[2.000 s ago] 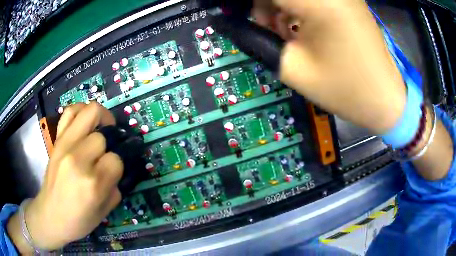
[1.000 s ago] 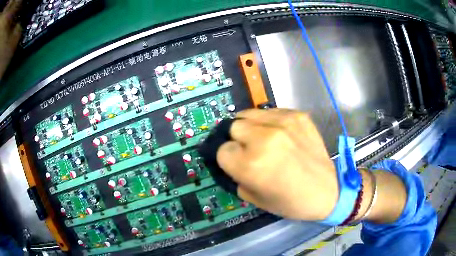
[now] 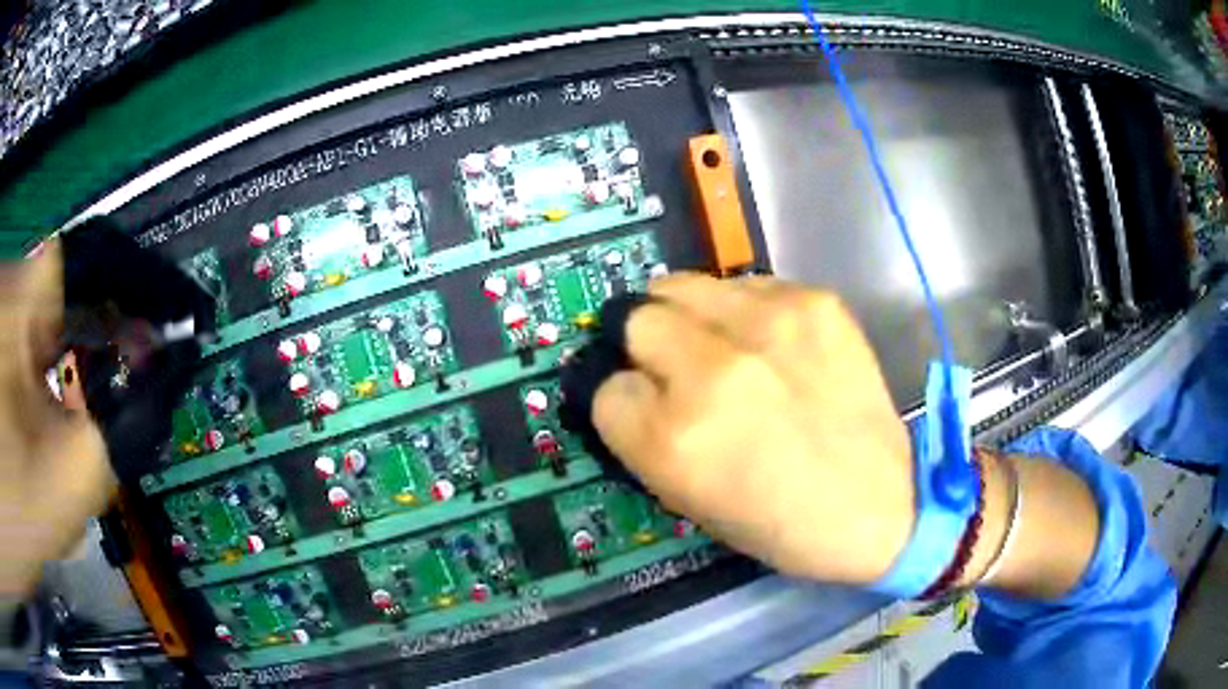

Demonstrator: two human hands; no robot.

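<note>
A black carrier (image 3: pixel 364 111) holds green circuit boards in three columns, with red-and-white capacitors standing on them. My right hand (image 3: pixel 761 424), with black finger cots, is over the right column. Its fingertips point down at a board (image 3: pixel 550 428) and are partly hidden, so I cannot tell what they hold. My left hand (image 3: pixel 61 444) is blurred and cut off by the left edge. Its black-covered fingers are over the upper left boards, with a small pale spot by the fingertips. I cannot tell if it holds a part.
A tray of silver parts (image 3: pixel 67 54) lies at the top left on the green mat (image 3: pixel 303 51). Orange clamps (image 3: pixel 719 202) sit at the carrier's sides. A shiny metal plate (image 3: pixel 848 175) and rails lie to the right. A blue cord (image 3: pixel 882 182) runs to my right wrist strap.
Since one second ago, my left hand has come in over the left boards. My right hand stays over the right column. The carrier appears slightly farther right and higher in view.
</note>
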